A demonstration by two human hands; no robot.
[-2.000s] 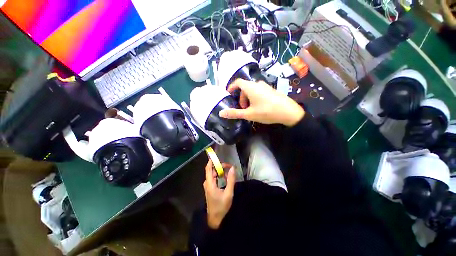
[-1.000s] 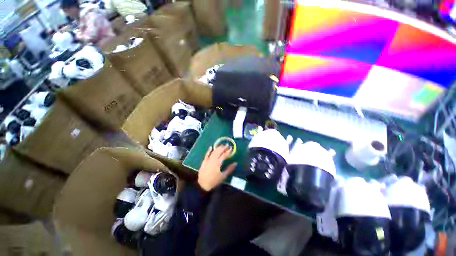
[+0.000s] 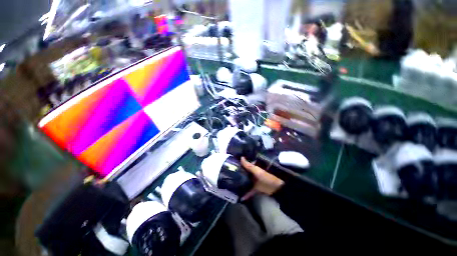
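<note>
Dome cameras with white shells and black ball fronts stand in a row on the green bench. My right hand [image 3: 263, 180] is at the right side of one dome camera [image 3: 215, 170], its fingers around the edge of the black ball. Another dome camera [image 3: 228, 137] is just behind it. Nearer the left are one dome camera [image 3: 175, 187] and one with a ring of small dots in its ball [image 3: 143, 215]. The view is blurred. My left hand is not in view, and neither is the yellow ring.
The monitor [image 3: 135, 107] with coloured blocks and the keyboard [image 3: 155, 165] are at left, with a white roll [image 3: 200, 145]. Behind are tangled cables [image 3: 235, 107], an orange block [image 3: 273, 124], a white mouse [image 3: 293, 160] and a box [image 3: 295, 102]. More cameras [image 3: 388, 125] stand at right; a black case [image 3: 75, 215] is lower left.
The view has swung right from the cartons back to the monitor and bench. The left hand with the yellow ring has left the picture; my right hand has come into view at a camera.
</note>
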